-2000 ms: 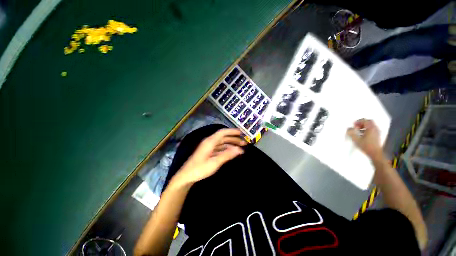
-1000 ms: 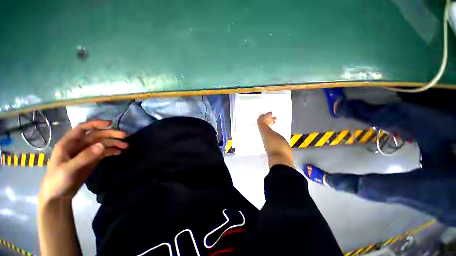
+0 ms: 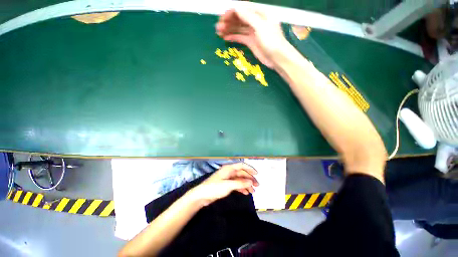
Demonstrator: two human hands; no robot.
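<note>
A scattered pile of small yellow pieces [image 3: 243,65] lies on the green bench top. My right hand [image 3: 253,35] is above and beyond the pile, near the pale rail, slightly blurred, with its fingers apart and no object visible in it. Neat rows of yellow pieces [image 3: 350,92] lie right of my right forearm, on a clear strip [image 3: 321,55] with an orange-brown spot at its far end. My left hand [image 3: 228,181] is over my lap below the bench edge, fingers loosely bent and apart, with nothing visible in it. White flat sheets [image 3: 271,183] show on both sides of my lap.
A white fan [image 3: 442,103] with a cable stands at the right. A pale rail [image 3: 165,7] curves along the bench's far side, with an orange-brown patch [image 3: 95,17] at far left. A small dark speck [image 3: 221,134] lies near the bench edge. Striped tape [image 3: 75,205] marks the floor.
My right hand has moved from the white slab beside my lap to over the bench. My left hand stays near my lap. The view has turned back to the bench, showing the pile and fan.
</note>
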